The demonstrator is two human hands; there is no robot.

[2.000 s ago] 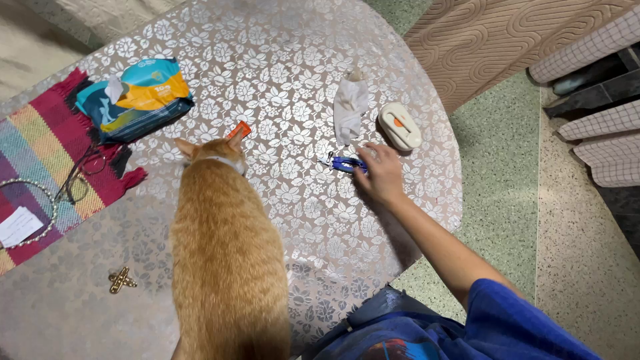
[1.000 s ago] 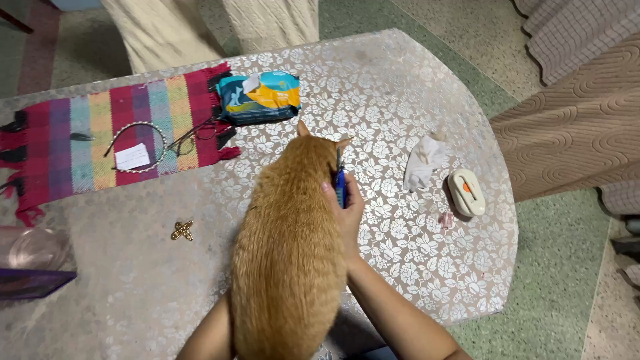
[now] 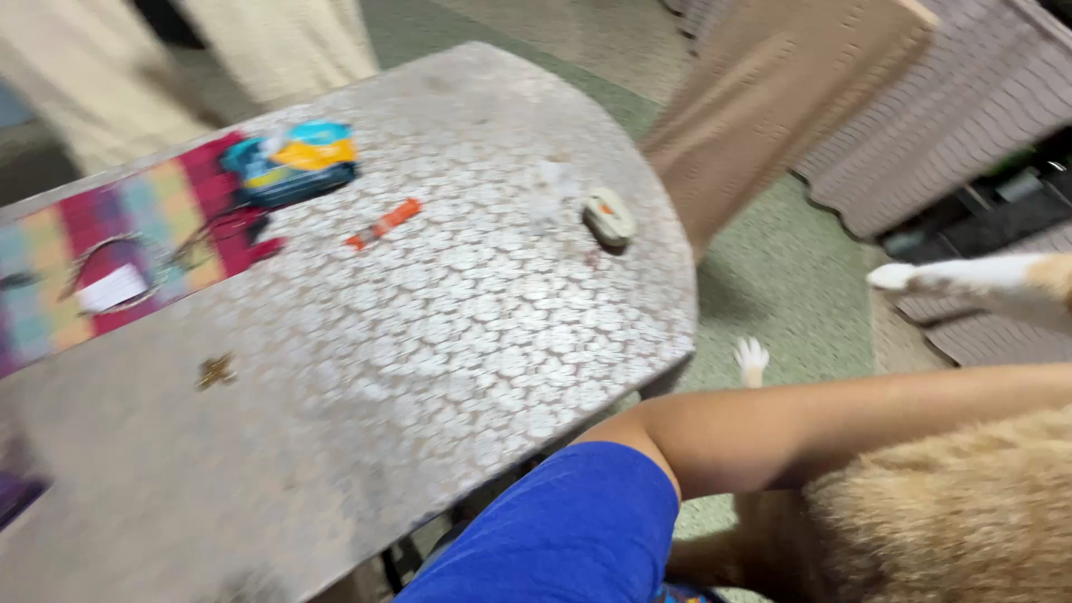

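Note:
An orange cat (image 3: 946,511) fills the lower right, off the table and over the floor, blurred and cut by the frame's edge. One of my arms, in a blue sleeve, reaches across beside its body; the hand lies beyond the right edge. A white paw (image 3: 751,355) shows above the forearm, and a white-tipped leg (image 3: 971,275) extends at the right. My other hand is out of view too. On the table lie an orange tube-like object (image 3: 383,224), a cream oval case (image 3: 609,219) and a whitish crumpled tissue or cloth (image 3: 554,193). The blue tool is not visible.
A patterned tablecloth covers the table (image 3: 469,335). At the left are a wipes-like packet (image 3: 291,163), a striped woven runner (image 3: 180,197), a beaded headband (image 3: 81,270) and a gold-coloured clip (image 3: 216,371). A brown curtain (image 3: 754,100) hangs beyond the table's right side.
The cat has gone from the table to the lower right, over the floor. My hands, seen at the cat a second ago, have left the view. The view has swung.

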